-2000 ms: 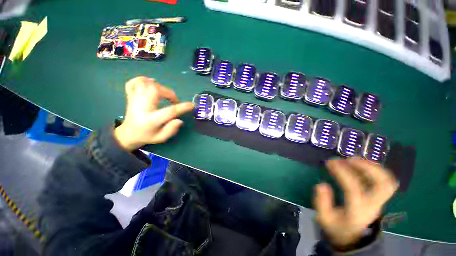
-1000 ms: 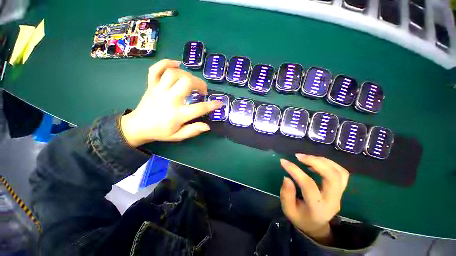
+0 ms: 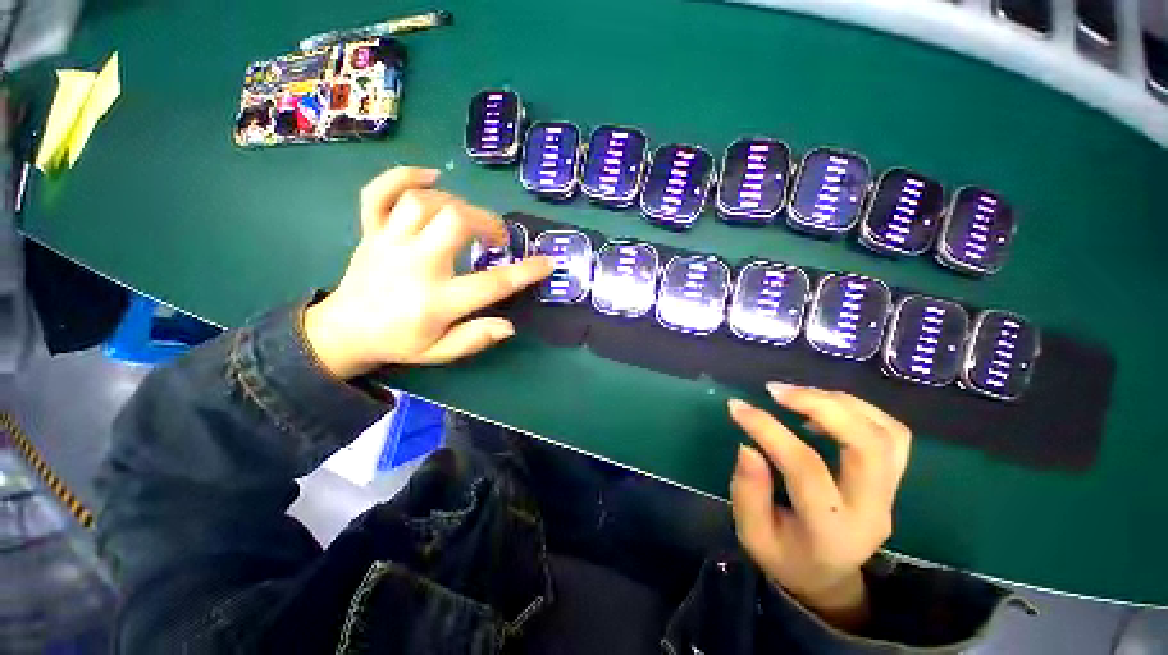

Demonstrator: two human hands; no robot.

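Strapless smartwatch units with lit screens lie in two rows. The back row [image 3: 678,183] sits on the green bench, and the near row [image 3: 770,302] lies along a black mat [image 3: 1050,397]. My left hand [image 3: 429,275] is over the left end of the near row, its index fingertip at the second unit [image 3: 560,266]; it partly hides the first unit [image 3: 500,251]. Its fingers are apart and hold nothing. My right hand [image 3: 826,480] hovers or rests in front of the mat, fingers spread and slightly bent, empty.
A phone in a patterned case [image 3: 320,95] lies at the back left with a pen [image 3: 374,30] behind it. Yellow paper [image 3: 77,113] is at the far left. A white tray [image 3: 948,45] with dark units stands at the back right. The bench's near edge curves below my hands.
Since two seconds ago my left hand has moved right from the first unit to the second. My right hand has drawn back left from the row's right end. Over the last second both barely moved.
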